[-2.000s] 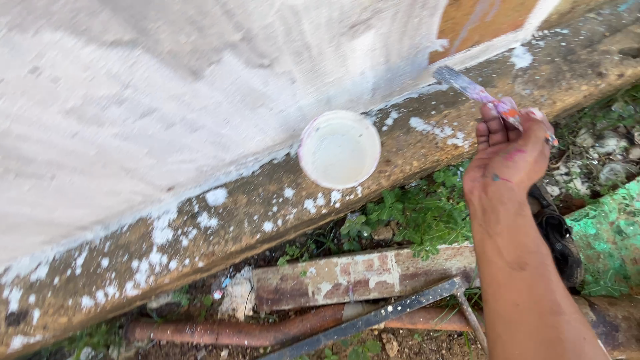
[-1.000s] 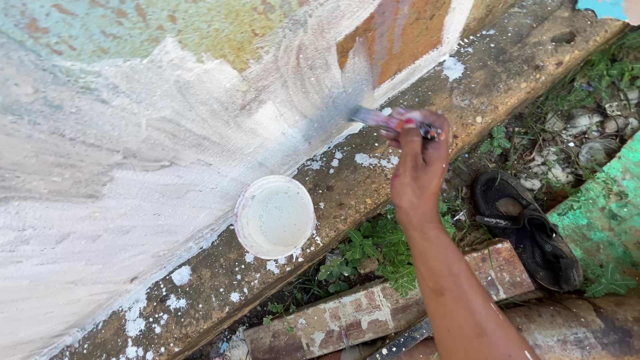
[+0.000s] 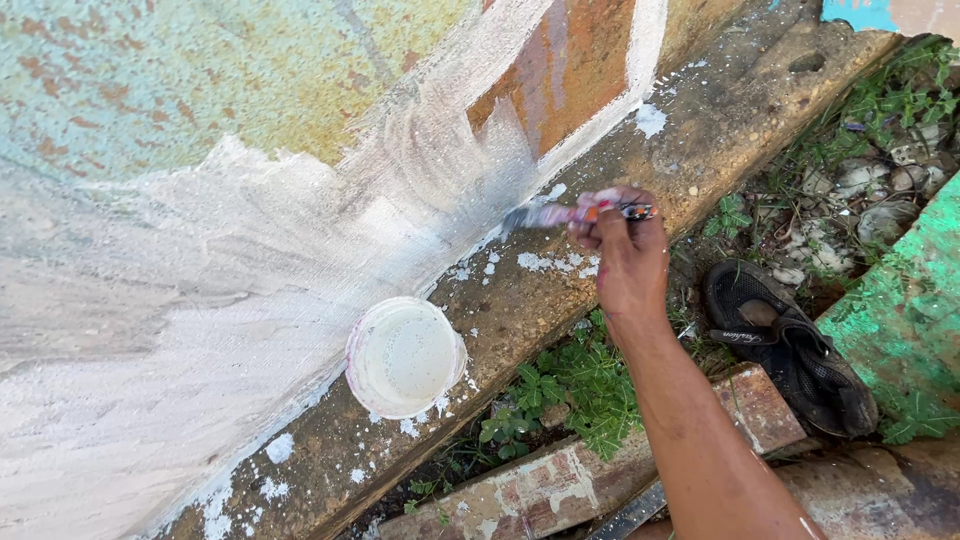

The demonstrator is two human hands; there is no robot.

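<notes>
My right hand (image 3: 622,240) grips a paint-stained paintbrush (image 3: 555,217) by its handle. The blurred bristles are at the foot of the wall (image 3: 262,247), where it meets the concrete ledge (image 3: 517,315). Fresh white paint covers the wall's lower part, with older yellow-green and orange-brown paint around it. A round white plastic tub (image 3: 406,357) of whitish liquid paint stands on the ledge, below and left of the brush. My left hand is out of view.
White splatters mark the ledge. Beyond its edge are green weeds (image 3: 577,390), a paint-stained wooden plank (image 3: 525,487), a metal bar (image 3: 630,514), a black shoe (image 3: 787,345) and a green-painted board (image 3: 900,300). Stones and shells lie among the weeds.
The brush, held clear of the wall over the ledge two seconds ago, was against the lower wall one second ago and is now at the wall's bottom edge. The view has shifted.
</notes>
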